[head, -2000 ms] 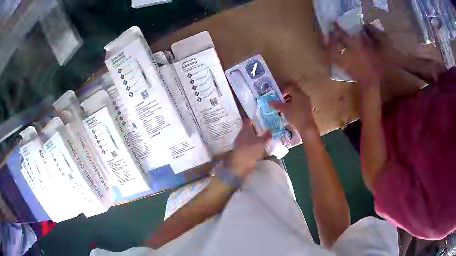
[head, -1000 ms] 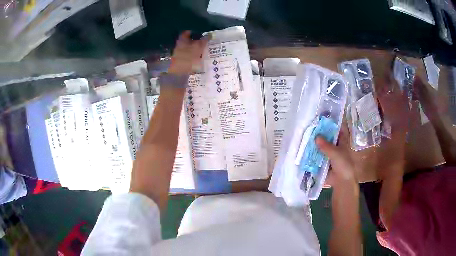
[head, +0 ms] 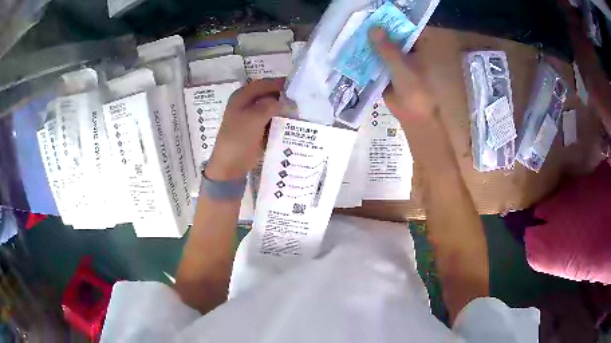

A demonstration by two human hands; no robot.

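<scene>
My left hand holds a white printed carton upright at its top edge, in front of my body. My right hand holds a shiny plastic tray, with its thumb or finger on a light-blue slip on top. The tray slants, its lower end at the carton's open top. Whether that end is inside the carton cannot be told. A thin dark cable shows near the tray's lower end.
Open cartons lean in a row at the left on a blue support. Two filled trays lie on the brown bench at the right. A co-worker's red sleeve is at the right edge. A red stool stands lower left.
My left hand has taken a carton from the row and brought it in front of me. My right hand has moved the tray up, its lower end now at the carton's top.
</scene>
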